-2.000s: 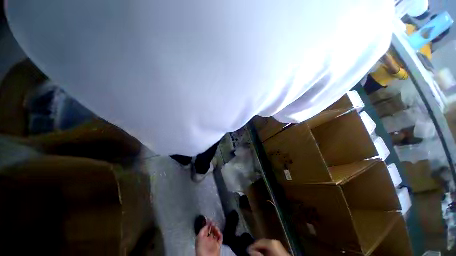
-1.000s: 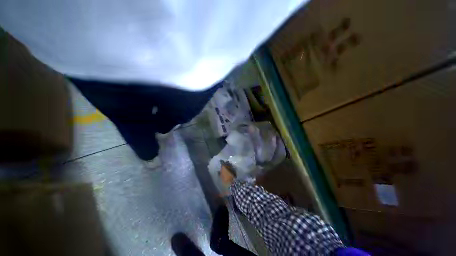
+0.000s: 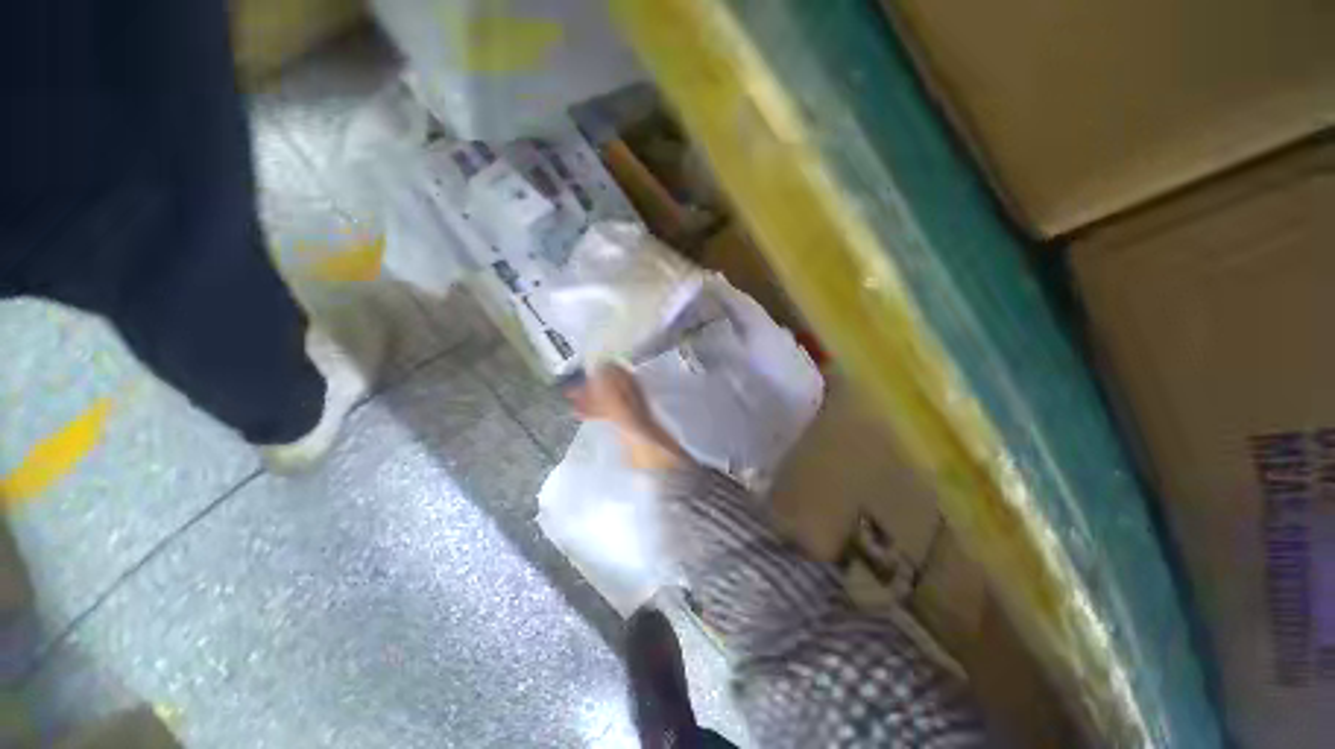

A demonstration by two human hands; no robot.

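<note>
My right hand (image 3: 627, 413), in a black-and-white checked sleeve, reaches in from the lower right. It is at the crumpled white plastic bag (image 3: 739, 388) near the floor, below the line's edge. The fingers are blurred against the bag, and whether they grip it does not show. White plastic also lies below the hand, beside the sleeve. My left hand is out of the picture.
The green and yellow line edge (image 3: 937, 366) crosses diagonally above my arm. Brown cartons (image 3: 1215, 337) stand beyond it. A printed white box (image 3: 513, 220) lies behind the bag. A person's dark trouser leg (image 3: 147, 220) and pale shoe are at left, on speckled floor (image 3: 366, 585).
The view has moved down and closer to the floor and the white bag. My right hand has come to the bag; my left hand has left the picture. The other person's leg shows larger.
</note>
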